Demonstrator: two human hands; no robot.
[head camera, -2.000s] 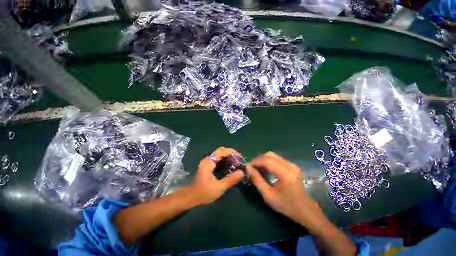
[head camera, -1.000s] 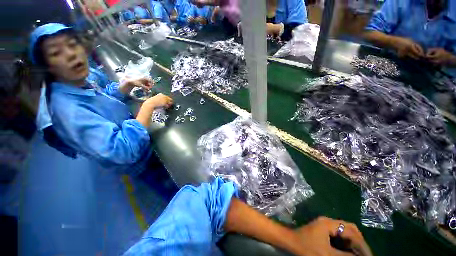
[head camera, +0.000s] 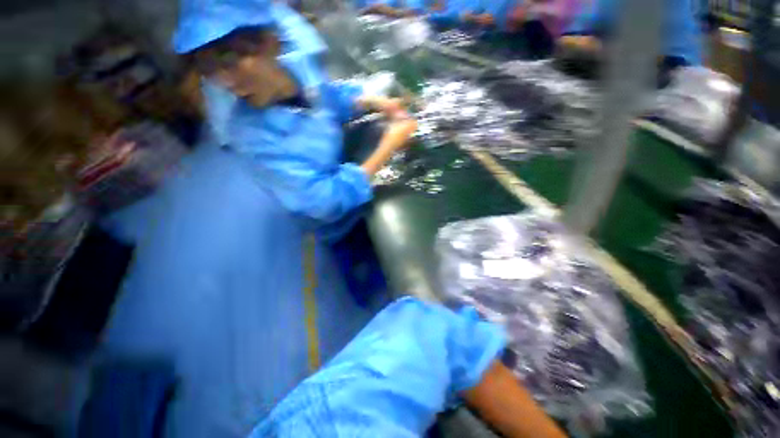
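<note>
The frame is blurred. My left sleeve and forearm reach in from the bottom edge, but my left hand is cut off below the picture. My right hand is not in view. A large clear poly bag of parts (head camera: 547, 316), with dark and silver contents and a white label, lies on the green bench (head camera: 646, 192) just beyond my left forearm. A heap of small glinting bags (head camera: 727, 282) lies beyond the pale seam strip at the right edge.
A person in a light blue smock and cap (head camera: 291, 141) works at the bench, upper left. A grey metal post (head camera: 616, 120) rises from the bench. Another glinting heap (head camera: 513, 107) lies farther along. Blue floor with a yellow line (head camera: 310, 299) is at left.
The view has swung further left and down toward the floor. My left hand has gone out of the picture. The other person's head has turned down toward the bench.
</note>
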